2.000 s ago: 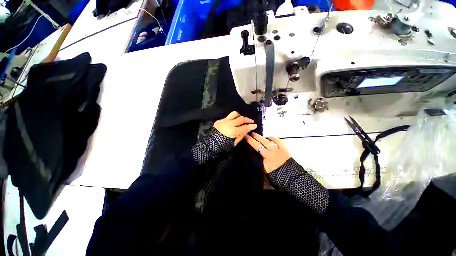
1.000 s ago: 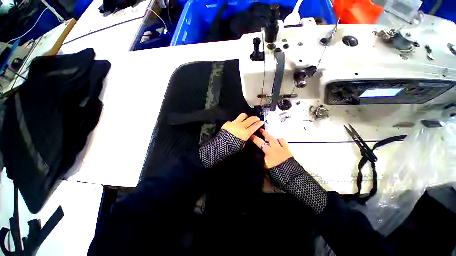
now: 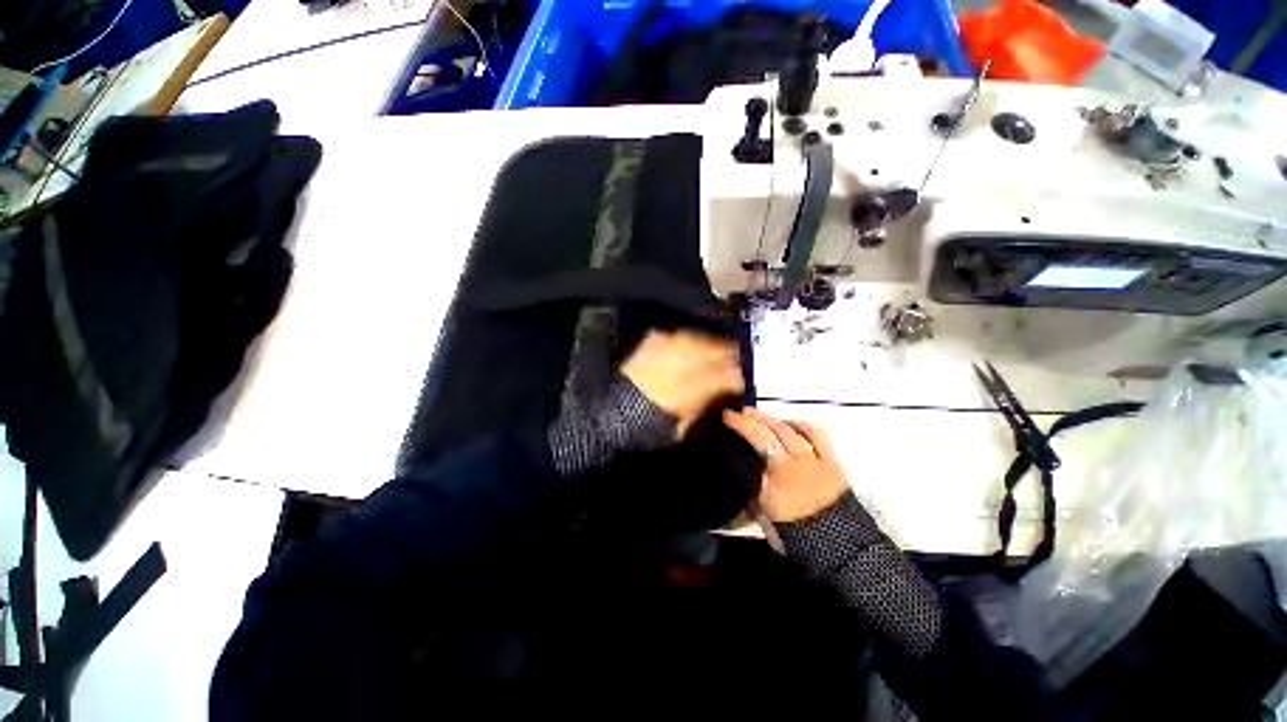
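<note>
A black mesh panel point(image 3: 529, 240) with a camouflage strip point(image 3: 615, 212) lies left of the needle, its right edge by the presser foot point(image 3: 755, 308). A plain black strip point(image 3: 579, 289) lies across it. My left hand point(image 3: 680, 378), slightly blurred, rests on the panel just below the presser foot; its fingertips are partly unclear. My right hand point(image 3: 790, 463) is lower, its fingers on the panel's bunched right edge, holding the fabric. Both wrists wear black-and-white netted sleeves. The panel's lower part is hidden under my left arm.
The white sewing machine point(image 3: 875, 155) stands ahead and right. Dark snips point(image 3: 1019, 416) with a black strap lie right of the needle, beside a clear plastic bag point(image 3: 1150, 487). Black panels point(image 3: 155, 296) are piled left; loose straps point(image 3: 85, 621) lie lower left. A blue crate point(image 3: 544, 64) is behind.
My right hand has moved down, away from the presser foot. My left hand has shifted slightly down and left. The cross strip lies flatter and higher on the panel. The view has shifted slightly.
</note>
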